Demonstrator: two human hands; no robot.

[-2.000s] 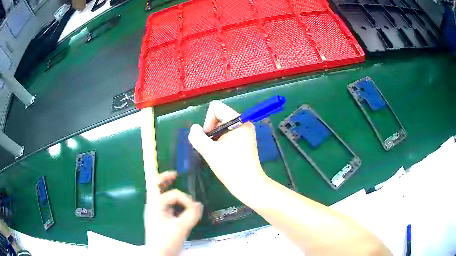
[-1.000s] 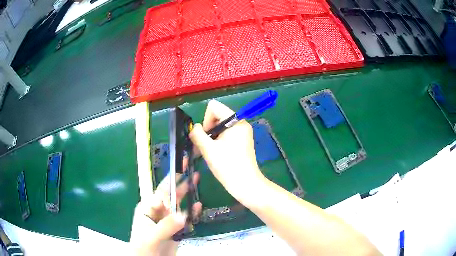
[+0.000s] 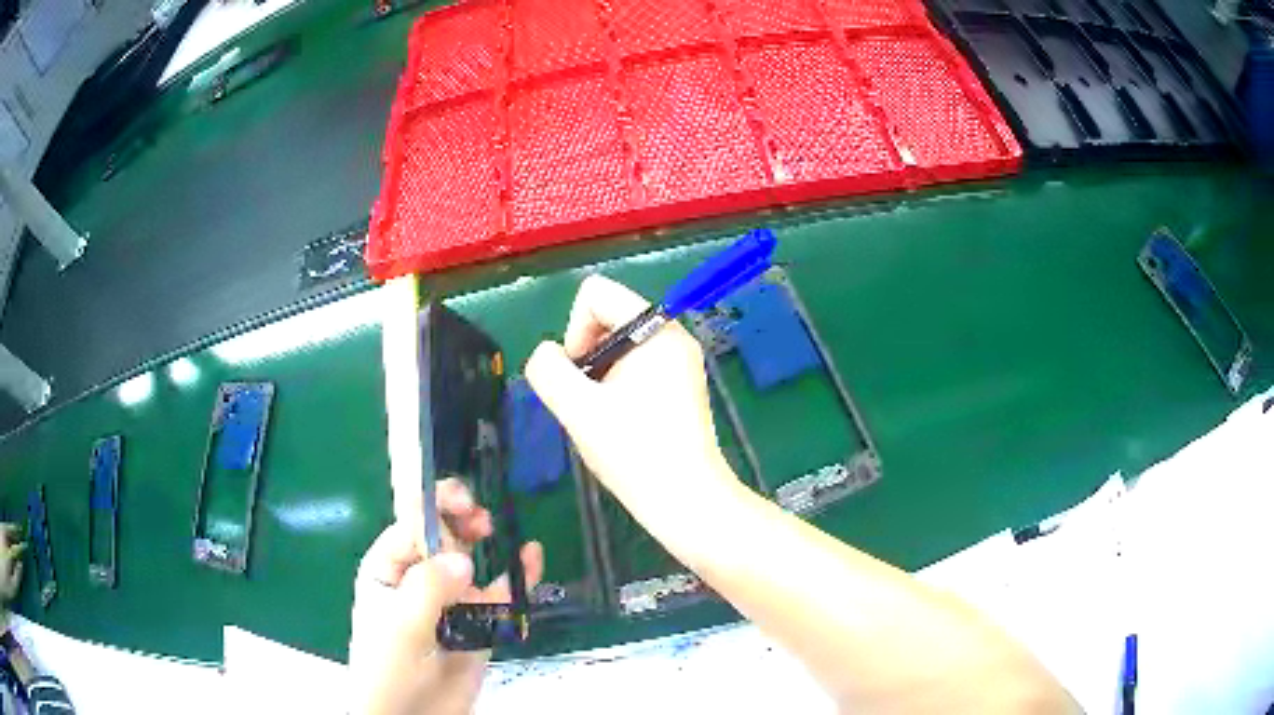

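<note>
My left hand holds a phone middle frame up on edge by its lower part, over the green conveyor belt. It looks like a dark, narrow shape. My right hand holds a marker pen with a bright blue cap; its tip is hidden by the fingers. The right fingers are close to the frame; I cannot tell that they touch it. Another frame with a blue patch lies on the belt between my hands. One more frame lies right of my right wrist.
A red tray is beyond the belt, with a black tray beside it. Several frames lie at left, one nearest, and one at far right. A spare pen lies on the white edge. Another person's hand shows at far left.
My left hand holds a frame upright that was blurred at first, now a little further left. Frames on the belt have shifted left. The right hand with the pen has barely moved.
</note>
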